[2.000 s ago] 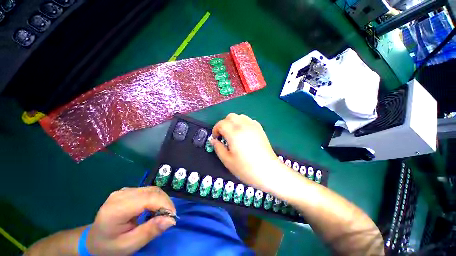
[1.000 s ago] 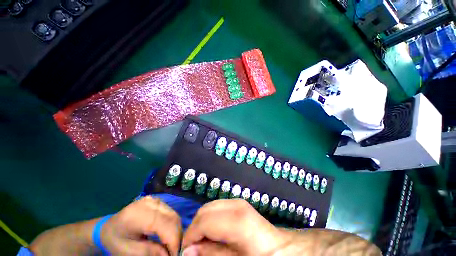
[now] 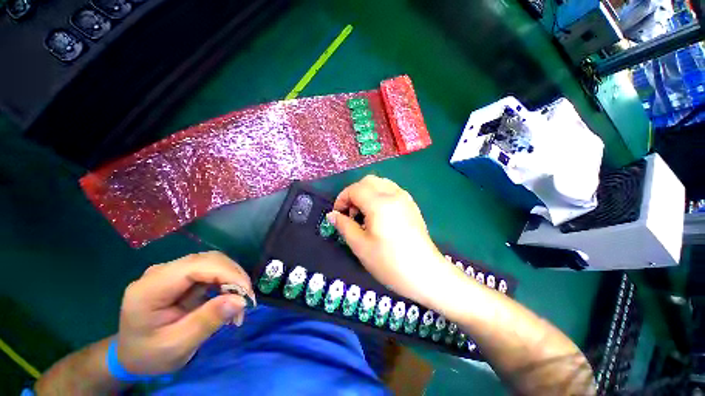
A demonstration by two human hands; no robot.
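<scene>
A black foam tray (image 3: 309,259) lies in front of me with two rows of slots holding green boards with white round parts. A dark oval housing (image 3: 301,207) sits in its upper left slot. My right hand (image 3: 380,226) is over the upper row, its fingertips on a green circuit board (image 3: 328,225) at the second slot. My hand and forearm hide much of that row. My left hand (image 3: 179,313), with a blue wrist band, pinches a small dark and metallic part (image 3: 236,292) left of the tray, mostly hidden by the fingers.
Pink-red bubble wrap (image 3: 224,155) with several green boards (image 3: 362,126) lies beyond the tray. A white-blue machine (image 3: 495,143) under white cloth (image 3: 568,155) and a white box with a black grille (image 3: 657,209) stand right. Stacked black trays (image 3: 46,85) are upper left; another stands far right.
Both hands were together at the bottom a second ago. My right hand has moved up to the tray's second upper slot, where a dark housing lay; my left has moved left and up.
</scene>
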